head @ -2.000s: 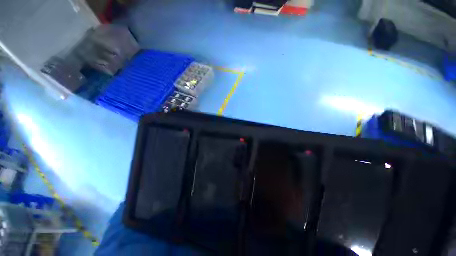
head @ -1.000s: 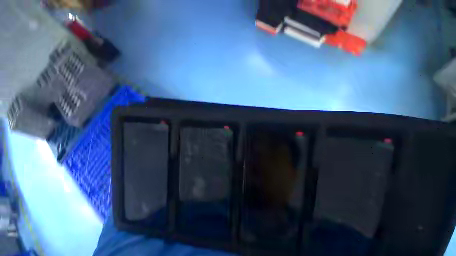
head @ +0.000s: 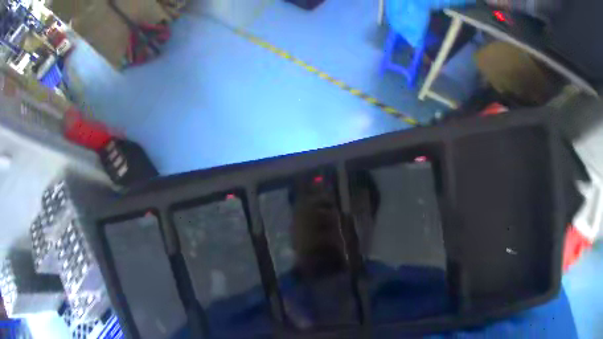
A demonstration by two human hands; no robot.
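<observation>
A long black phone tray (head: 509,218) fills the lower part of the head view, tilted with its right end higher. Four of its pockets each hold a dark glossy smartphone (head: 406,225) with a small red mark at its top. The pocket at the right end holds no phone. The phone screens show dark and blue reflections. Neither my left hand nor my right hand shows; the tray's near edge and left end run out at the bottom of the picture.
Blue floor (head: 218,112) with a yellow-black line (head: 317,71) lies ahead. A blue stool (head: 401,59) and a person in blue are beside a table at upper right. Cartons (head: 109,26) stand at upper left. Grey patterned stacks (head: 66,245) and red items are at left.
The view has swung round. The tray now tilts up to the right and its empty right pocket shows more fully. The stool, table and person have come into view; the blue stack has mostly left.
</observation>
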